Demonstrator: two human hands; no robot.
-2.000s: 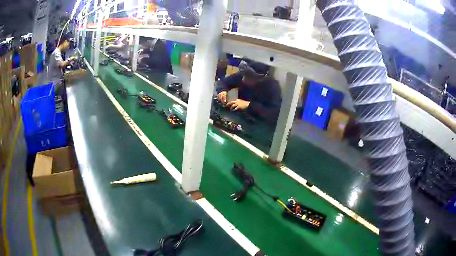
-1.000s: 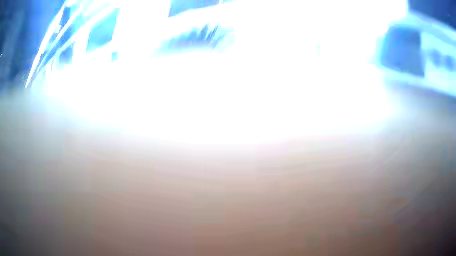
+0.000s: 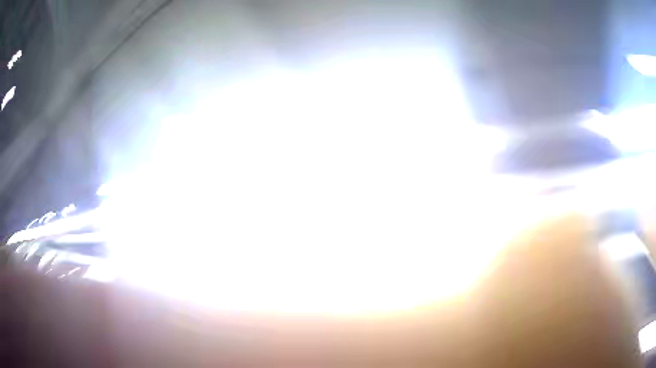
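The picture is heavily blurred and mostly washed out by white glare. A large, warm-toned blurred shape point(image 3: 561, 287) lies very close to the lens along the bottom and lower right. It may be part of a hand, but I cannot tell whether it is my left hand or my right hand. No fingers or held object can be made out. Any work surface or work piece is hidden.
A wide grey blurred column point(image 3: 536, 57) hangs at the upper right; I cannot tell what it is. Dim grey streaks cross the upper left. Small bright streaks show at the left edge.
The belt and bench seen two seconds ago are no longer visible. Since one second ago, the blurred shape and glare have shifted, and a grey column now shows at the upper right.
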